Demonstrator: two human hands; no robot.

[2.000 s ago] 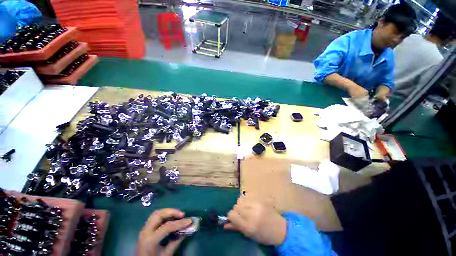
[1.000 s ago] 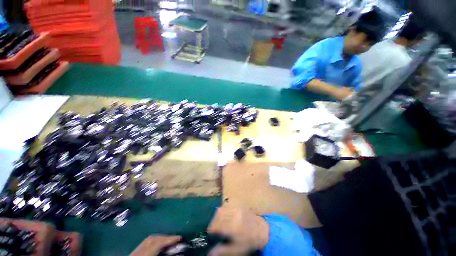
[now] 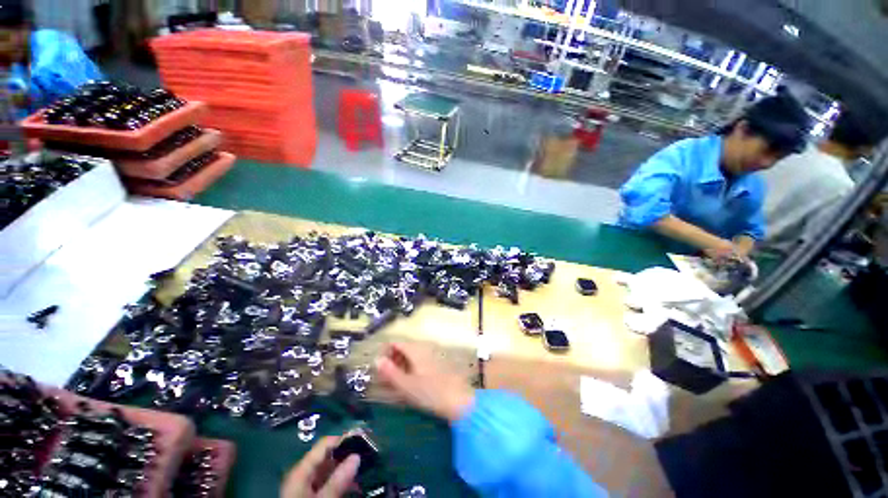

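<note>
My left hand, at the bottom edge, grips a small black square unit with a shiny rim between thumb and fingers. My right hand is over the tan board, right of the heap's lower end; its fingers are slightly apart and nothing shows in them. A large loose heap of black strap parts with shiny ends covers the boards. Two square units lie close together on the right board, and another lies farther back. A black piece with shiny ends is cut off at the bottom edge.
Foam trays with black parts stand lower left and upper left. A white board lies left. At right are white paper, an open black box, cloths and a black compartment tray. A blue-coated person works behind them.
The view has shifted. One square unit is gone from the group of three, and my left hand now grips one. My right hand has moved away from my left, forward over the board.
</note>
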